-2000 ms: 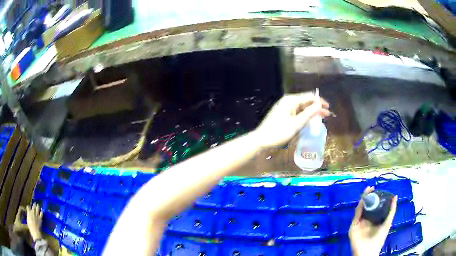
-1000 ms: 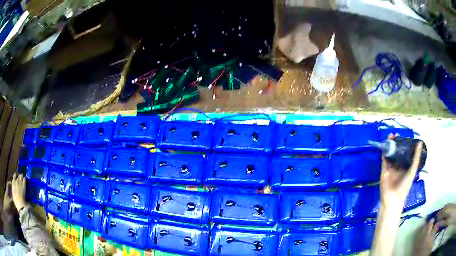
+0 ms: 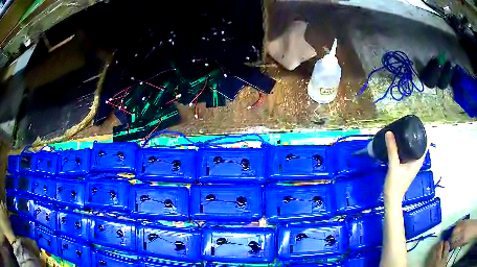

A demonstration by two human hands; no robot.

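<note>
My right hand holds a black squeeze bottle tilted on its side, its pale nozzle pointing left. The nozzle tip is over the recess of a blue plastic housing in the back row; whether it touches cannot be told. My left hand is not in view. Blue housings lie in rows; those left of the nozzle, such as one in the back row, have dark adhesive dots and a thin dark line. Housings under and near my right arm show no dots where visible.
Behind the rows stand a clear glue bottle, a cardboard scrap, a heap of solar panels with red wires and a blue cord coil. Another person's hands are at the lower right; another person's arm is at the lower left.
My left hand has let go of the clear bottle, which stands upright, and left the picture. My right hand has tipped the black bottle over, its nozzle now over a back-row housing. The view has shifted.
</note>
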